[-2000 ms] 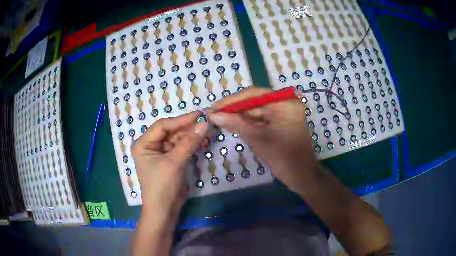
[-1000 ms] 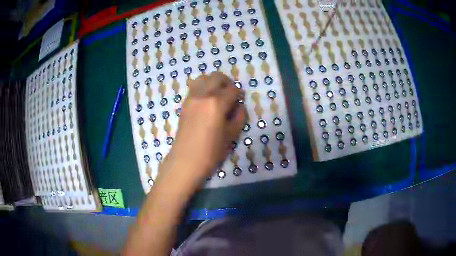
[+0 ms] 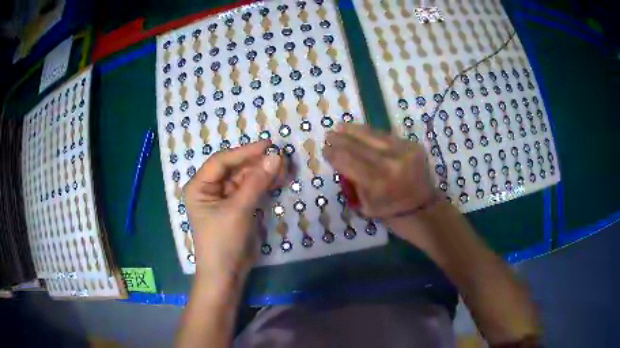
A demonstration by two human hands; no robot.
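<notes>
The white centre tray (image 3: 224, 160) carries rows of small dark-rimmed discs (image 3: 321, 201) among tan pockets. My left hand (image 3: 234, 187) is over its lower middle, pinching one disc (image 3: 273, 151) between thumb and forefinger. My right hand (image 3: 384, 170) is over the tray's right edge, fingers pointing left and a little apart from my left hand. It is blurred and curled around the red probe (image 3: 349, 192); only a short part shows below the fingers and the tip is hidden.
The right tray (image 3: 469, 64) has the dark probe lead (image 3: 446, 92) looping across it. The left tray (image 3: 64, 224) stands beside dark stacked trays (image 3: 12, 204). A blue pen (image 3: 139, 180) and a green label (image 3: 138, 279) lie between left and centre trays.
The left hand has drawn back from among the disc rows and now shows a pinched disc. The right hand, out of view one second ago, is back with the red probe. The camera view has shifted.
</notes>
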